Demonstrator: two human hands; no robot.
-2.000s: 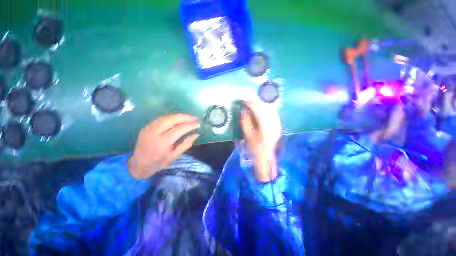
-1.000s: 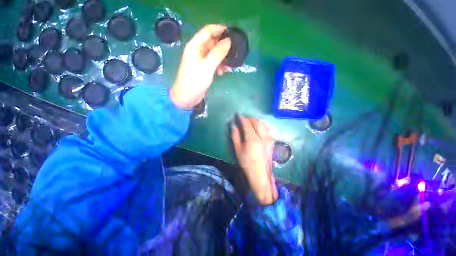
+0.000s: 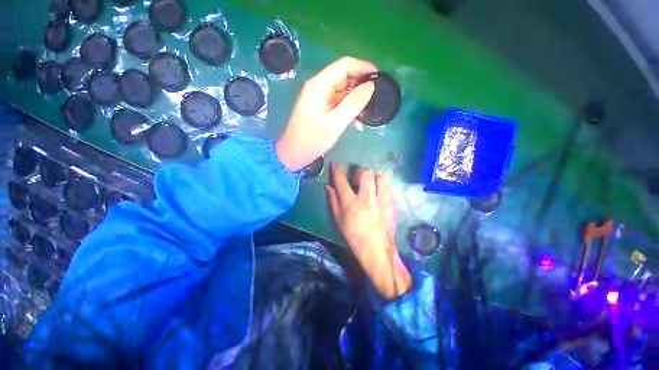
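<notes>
My left hand (image 3: pixel 329 112) is raised over the green bench and holds a round black unit (image 3: pixel 381 99) by its left edge between thumb and fingers. My right hand (image 3: pixel 367 209) rests low over the bench near its front edge, palm down, fingers pointing away; whether anything is under the fingers cannot be told. Another black unit (image 3: pixel 313 168) shows partly, just below my left wrist. The blue parts bin (image 3: pixel 493 155) with silvery parts (image 3: pixel 457 154) stands right of both hands.
Many black units on crinkled clear film (image 3: pixel 170 70) lie at the left of the green bench (image 3: pixel 318 209). One unit (image 3: pixel 425 239) lies right of my right hand, another (image 3: pixel 486 201) against the bin. A blister tray (image 3: pixel 81 194) is at lower left. An orange-red fixture (image 3: pixel 595 246) stands right near violet lights.
Two seconds ago my left hand was low by a unit; one second ago it held a black unit up. The view has shifted, so bench things appear further right and lower.
</notes>
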